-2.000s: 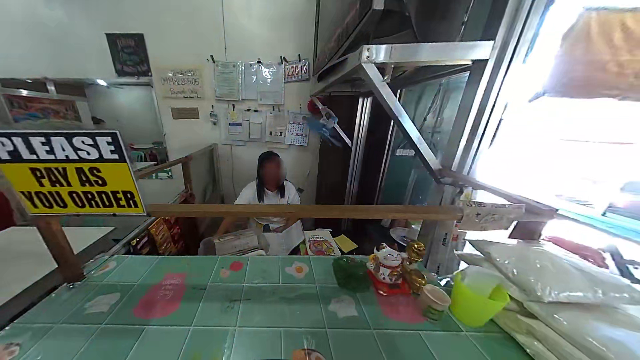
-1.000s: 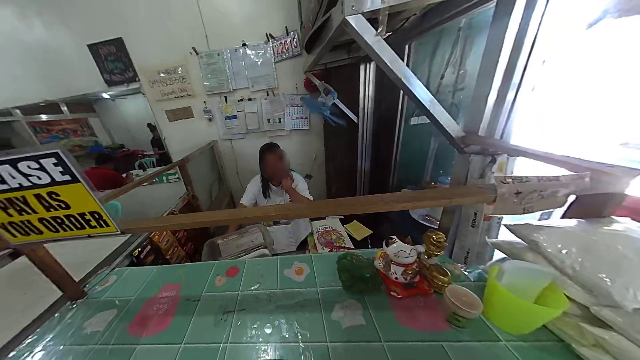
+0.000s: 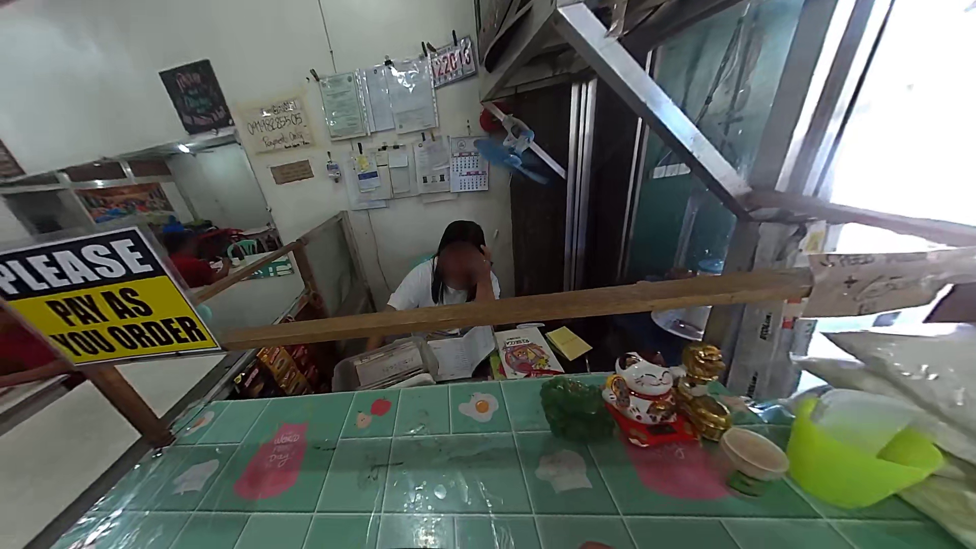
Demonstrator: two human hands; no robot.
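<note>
Neither my left hand nor my right hand can be made out in the head view. Before me lies a green tiled counter (image 3: 457,476) with stickers on it. A white lucky cat figurine (image 3: 643,385) sits on a red base at the counter's right. A green figurine (image 3: 577,409) is to its left, and a gold figurine (image 3: 702,389) to its right. Nearer me stand a paper cup (image 3: 753,456) and a lime-green plastic container (image 3: 846,457). Behind the counter a person in a white shirt (image 3: 415,288) sits with a hand raised to the head.
A wooden rail (image 3: 534,305) crosses above the counter's far edge. A yellow and black sign (image 3: 114,301) hangs at left. Filled plastic bags (image 3: 915,374) lie at right. Behind the rail are a plastic box (image 3: 385,364), a colourful booklet (image 3: 528,352) and a yellow notepad (image 3: 569,343).
The seated person's hand, not seen at the head two seconds ago, is now raised beside it. The view has tilted and come closer to the counter.
</note>
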